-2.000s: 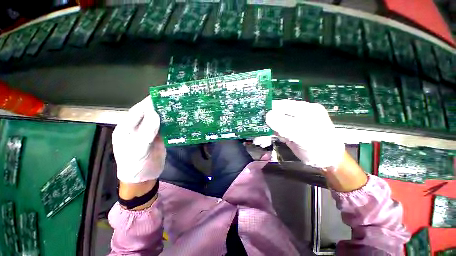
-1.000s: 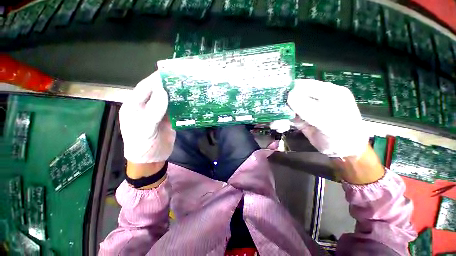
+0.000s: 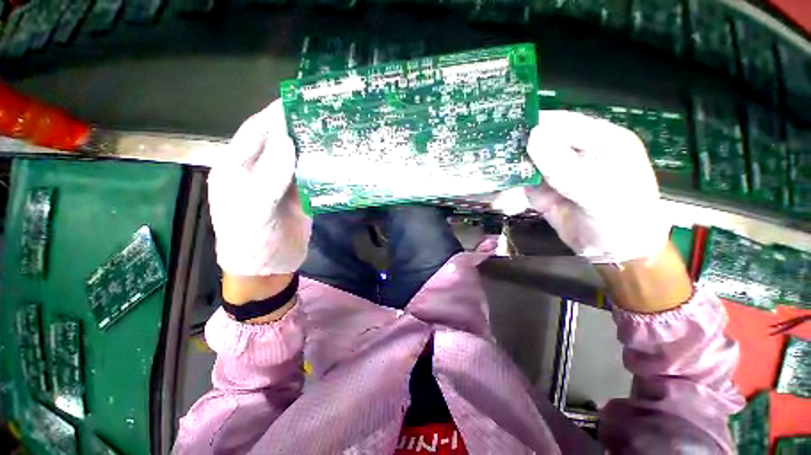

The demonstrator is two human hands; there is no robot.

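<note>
A green circuit board [image 3: 413, 129] with pale printing is held up between my two white-gloved hands, over the near edge of the conveyor. My left hand [image 3: 260, 191] grips its left edge. My right hand [image 3: 598, 187] grips its right edge. The board tilts slightly, its right end higher. A bright glare band lies along its lower part. The fingertips behind the board are hidden. A black strap is on my left wrist.
The dark conveyor belt [image 3: 191, 89] carries rows of boards, with a pale rail [image 3: 160, 148] on the near side. A red-orange tube [image 3: 40, 120] lies at the left rail. Boards lie on the green mat [image 3: 107, 195] at left and red mat [image 3: 742, 342] at right.
The view has shifted, and the held board sits higher in the picture. The glare has moved from the board's upper part to its lower part. Both hands keep their hold.
</note>
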